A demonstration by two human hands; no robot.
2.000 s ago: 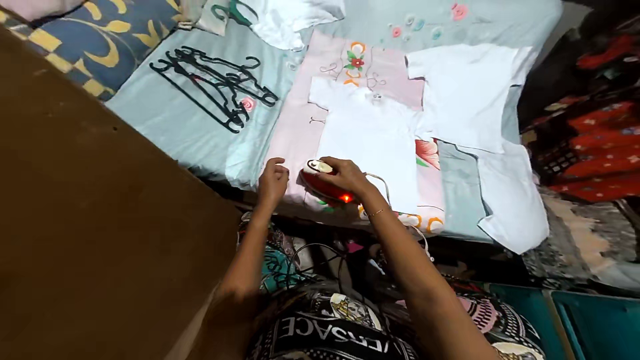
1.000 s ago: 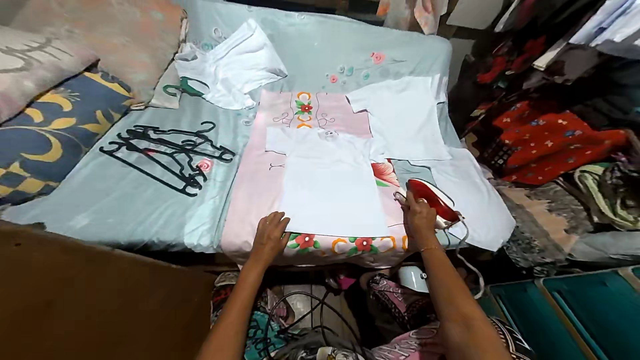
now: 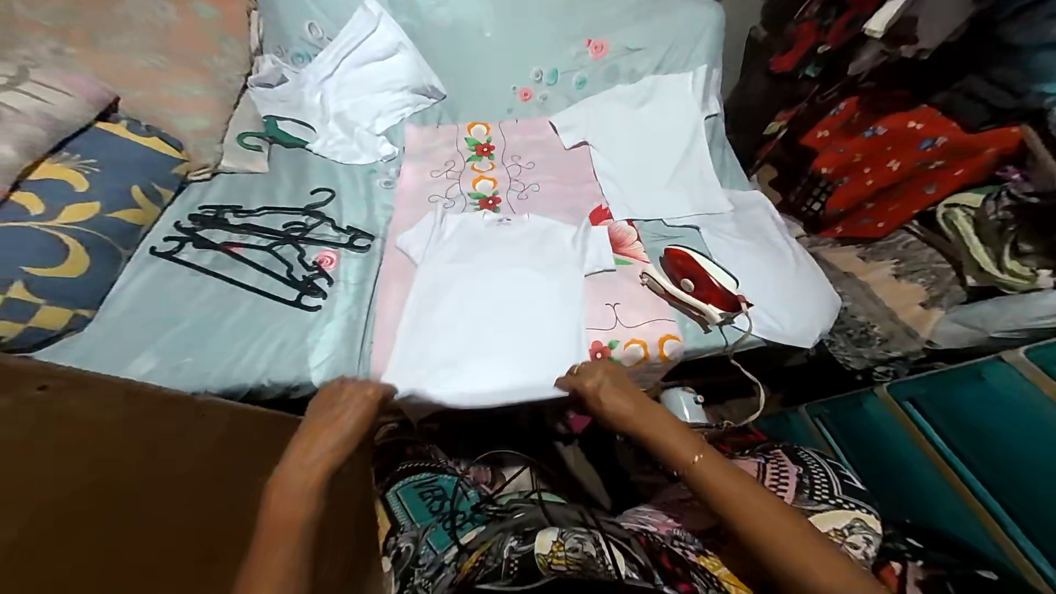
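Note:
A white short-sleeved T-shirt [image 3: 499, 305] lies spread on a pink floral cloth [image 3: 425, 165], its neckline away from me. My left hand [image 3: 351, 408] grips the left corner of its hem, and my right hand [image 3: 598, 392] grips the right corner. Between them the hem hangs over the bed's front edge. To the right, a red and white electric iron [image 3: 700, 280] rests at the edge of the pink cloth, its cord running down toward me. A second white T-shirt [image 3: 656, 148] lies behind the iron, partly over another white garment [image 3: 767, 264].
Several black plastic hangers [image 3: 264, 247] lie at left on the pale green bedsheet [image 3: 223, 338]. Behind them are a green hanger [image 3: 276, 132] and a crumpled white garment [image 3: 355, 82]. Pillows [image 3: 74, 223] line the left side. A brown board [image 3: 148, 478] stands at front left, teal drawers [image 3: 957, 437] at right.
The iron was in my right hand and now stands released at the right. Both hands have come to the shirt's hem, which is now drawn toward me over the bed's edge.

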